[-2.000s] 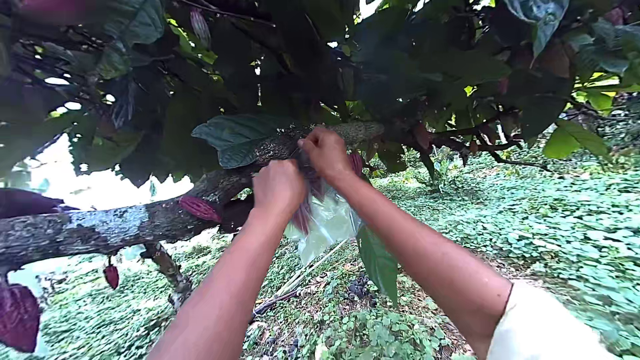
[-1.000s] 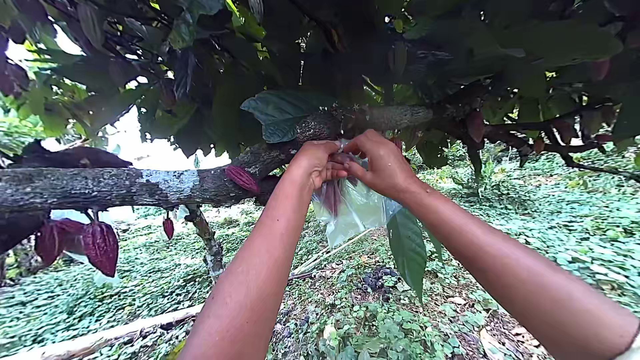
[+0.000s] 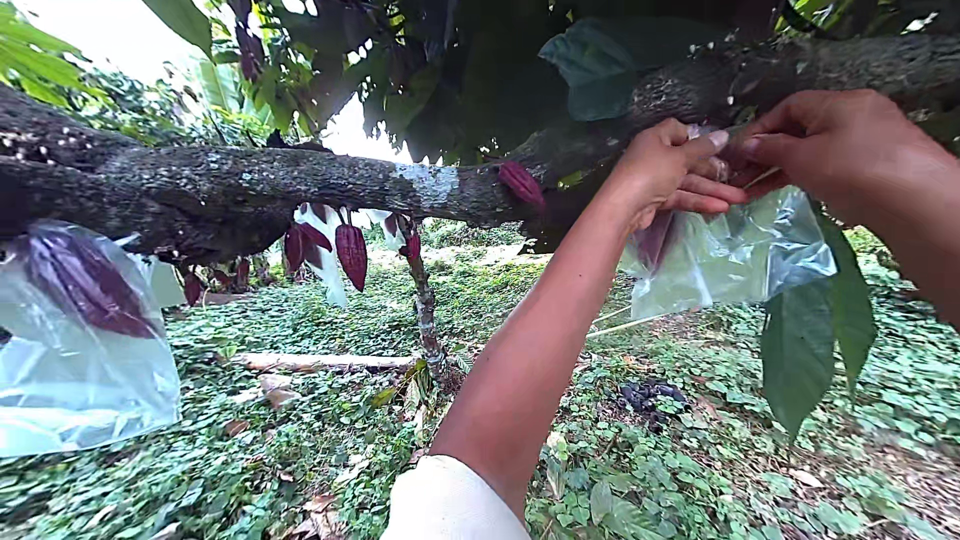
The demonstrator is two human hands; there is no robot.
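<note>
A clear plastic bag (image 3: 727, 255) hangs below the cacao branch around a dark red cacao pod (image 3: 654, 241), partly hidden by my fingers. My left hand (image 3: 675, 172) pinches the bag's gathered top between thumb and index finger, the other fingers extended beneath. Touching it from the right, my right hand (image 3: 832, 150) has its thumb and fingers together at the same top edge; a thin strand shows between the hands. A small red pod (image 3: 521, 184) grows on the branch left of my left hand.
A thick cacao branch (image 3: 330, 184) crosses the view. At left hangs another bagged pod (image 3: 86, 285); bare pods (image 3: 351, 255) hang mid-left. Large leaves (image 3: 802, 352) droop below my right hand. A thin upright trunk (image 3: 425, 307) rises from leafy ground.
The view has swung left and closer, bringing the bagged pod at left into sight. Both hands stay at the bag's top; my left hand's lower fingers now extend.
</note>
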